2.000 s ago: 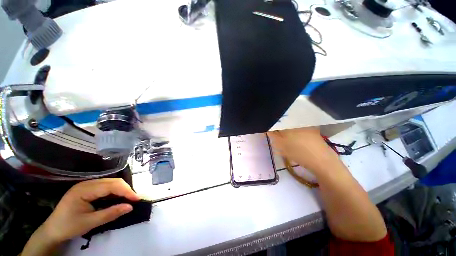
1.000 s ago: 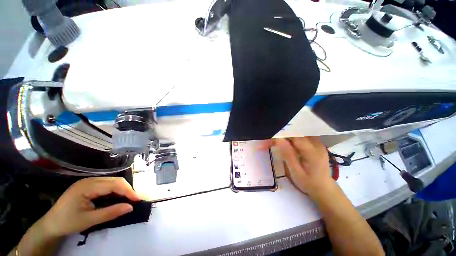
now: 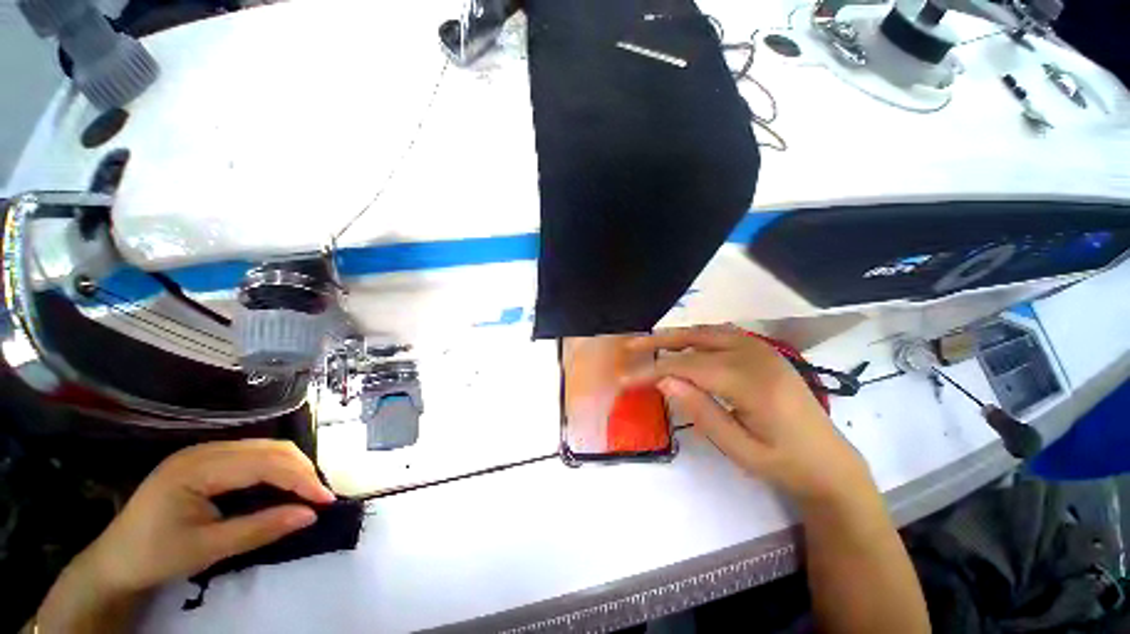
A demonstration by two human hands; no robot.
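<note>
My left hand point(image 3: 205, 518) pinches a small black garment piece point(image 3: 325, 533) on the table, left of the needle area. Its frayed edge sticks out past my fingertips. The smartphone point(image 3: 616, 427) lies flat on the machine bed with a lit orange and red screen. My right hand point(image 3: 750, 403) is over the phone's right side with fingers spread, its fingertips at the screen; it holds nothing. Whether a fingertip touches the glass I cannot tell. The grey edge guide point(image 3: 393, 422) is right of the needle area.
A black cloth strip point(image 3: 638, 173) drapes over the machine arm. The grey tension dial point(image 3: 279, 337) and chrome guard point(image 3: 19, 285) are at left. Red-handled scissors point(image 3: 812, 372) lie partly behind my right hand. A dark-handled tool point(image 3: 1010, 431) lies far right. Ruler marks run along the table's front edge.
My right hand has moved from beyond the phone's right side to its screen. The screen has turned from a white page to orange and red. My left hand keeps its hold on the cloth.
</note>
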